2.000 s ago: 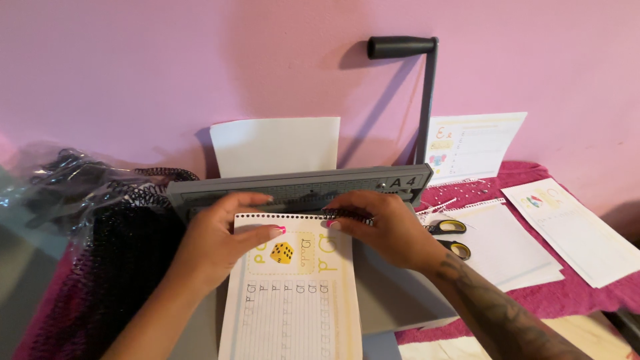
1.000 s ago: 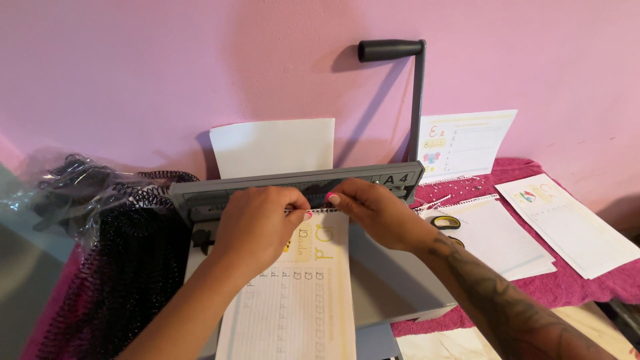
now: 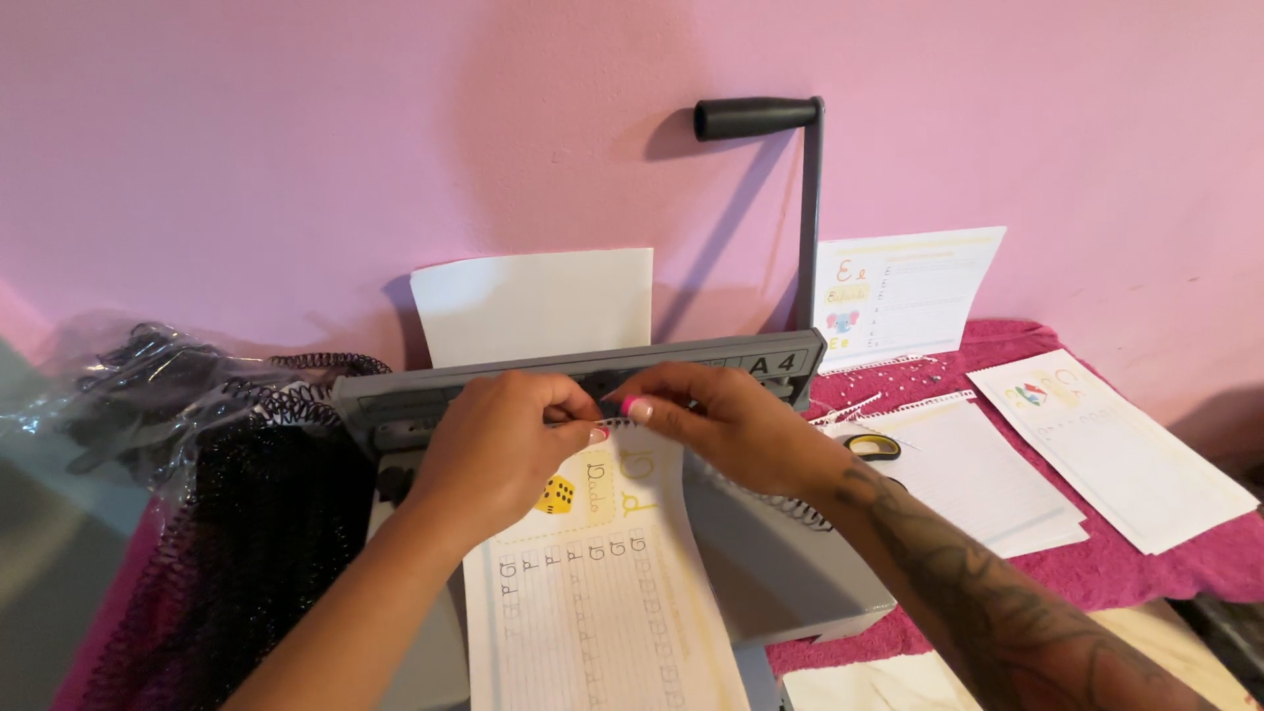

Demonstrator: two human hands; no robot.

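A printed worksheet stack (image 3: 592,592) with a yellow die picture lies over the grey binding machine (image 3: 583,370), its punched edge toward the machine. My left hand (image 3: 509,434) pinches that edge near its middle, thumb on the paper. My right hand (image 3: 731,425) pinches close by, fingertips almost meeting the left ones. A dark spiral coil seems to run along the edge between my fingers; most of it is hidden. More coil (image 3: 790,512) shows beneath my right wrist. The machine's lever with a black handle (image 3: 755,118) stands upright at the right.
Black spiral coils (image 3: 267,533) and a clear plastic bag (image 3: 148,405) lie at the left. On the pink towel (image 3: 1106,573) at the right are punched sheets (image 3: 968,474), yellow-and-black scissors (image 3: 874,447), another worksheet (image 3: 1116,449) and paper scraps. Sheets (image 3: 533,301) lean against the wall.
Two seconds ago my hands were farther apart along the punched edge, with the die picture in full view between them. They have since come together, and my left hand now partly covers the page.
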